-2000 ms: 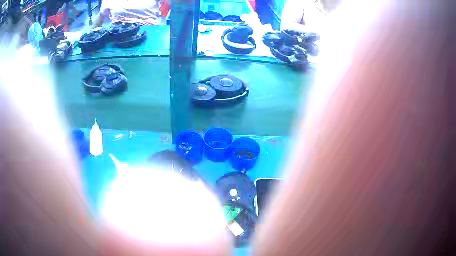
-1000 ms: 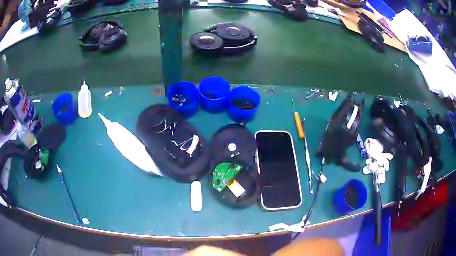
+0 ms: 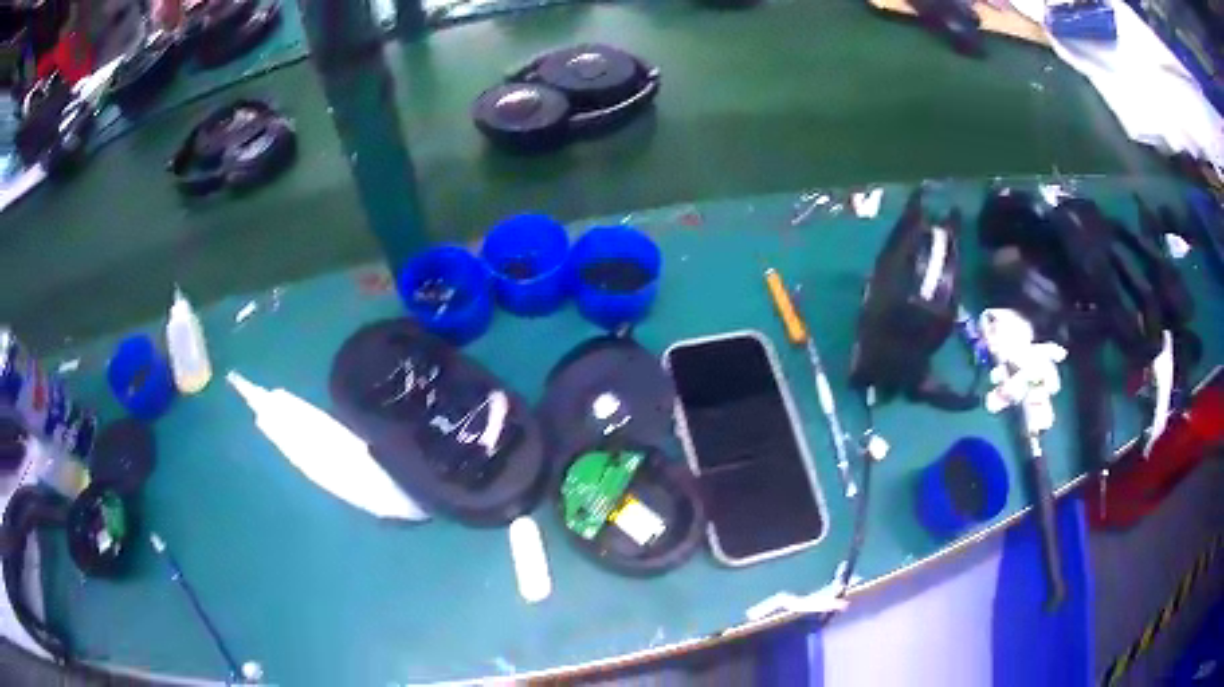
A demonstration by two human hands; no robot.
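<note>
No hand shows in the head view now. Nearest in front of me on the bench (image 3: 403, 591) lies an open black ear cup (image 3: 628, 510) with a green circuit board and a white-yellow label. A round black part (image 3: 611, 389) lies against its far side. To its left is a black double-lobed tray (image 3: 450, 419) with small shiny parts in it. A small white rounded bar (image 3: 529, 558) lies below the tray. A smartphone (image 3: 749, 447) with a black screen lies right of the ear cup. A large white pointed bottle (image 3: 329, 454) lies left of the tray.
Three blue cups (image 3: 526, 265) stand behind the tray. A yellow-handled screwdriver (image 3: 787, 306) and another blue cup (image 3: 962, 486) are on the right, near a white-wrapped tool (image 3: 1024, 376) and black headset parts (image 3: 909, 302). Folded headphones (image 3: 571, 97) lie on the green belt. A dropper bottle (image 3: 187, 345) stands left.
Blurred hands filled both sides two seconds ago; only skin edges showed at the bottom one second ago, and now none. The view has tilted. The bench things keep their places.
</note>
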